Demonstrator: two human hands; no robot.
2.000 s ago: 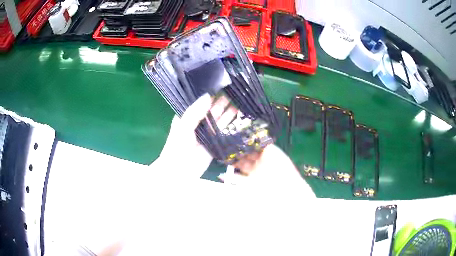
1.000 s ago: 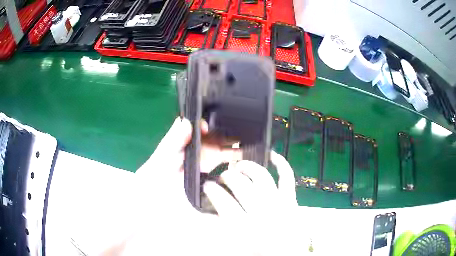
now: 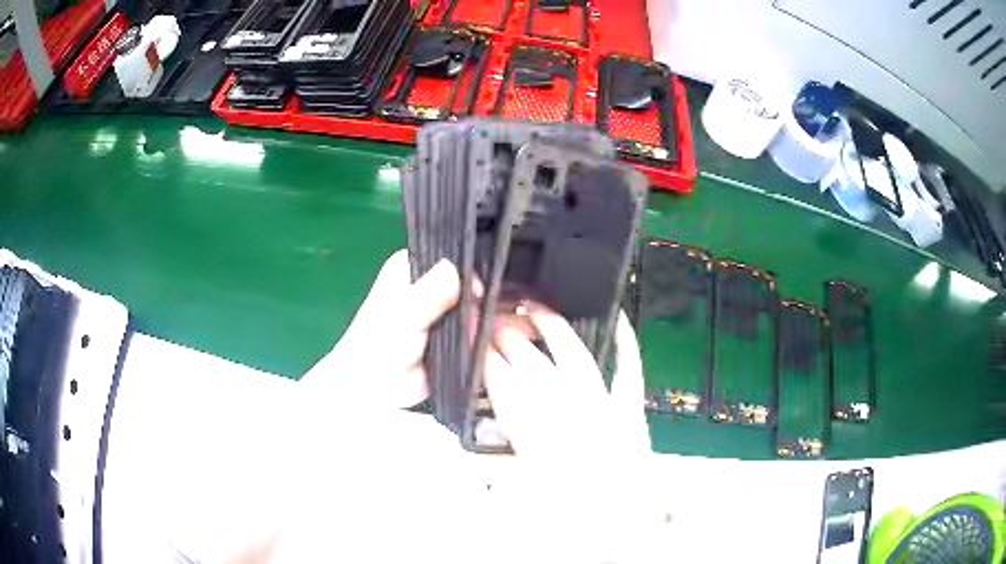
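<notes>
A stack of dark phone middle frames [image 3: 445, 209] stands fanned out in front of me, above the green belt. My left hand [image 3: 403, 325] grips the stack from its left side, thumb on the near edges. My right hand [image 3: 568, 386] is on the front frame [image 3: 585, 242], which is turned slightly right of the rest; its fingers lie over the lower part and opening. Both hands are overexposed, and their far-side fingers are mostly hidden.
Several frames lie in a row on the green belt [image 3: 254, 275] at right. Beyond are a red tray [image 3: 682, 132] with frame piles, a red label [image 3: 97, 55] and white rolls [image 3: 741, 110]. At lower right are a single phone or frame [image 3: 847, 512] and a green fan [image 3: 949, 534].
The stack has gone from tilted to nearly upright, then fanned, with the front frame shifted right. The right hand has moved onto its face. The rightmost belt frame has moved left toward the row.
</notes>
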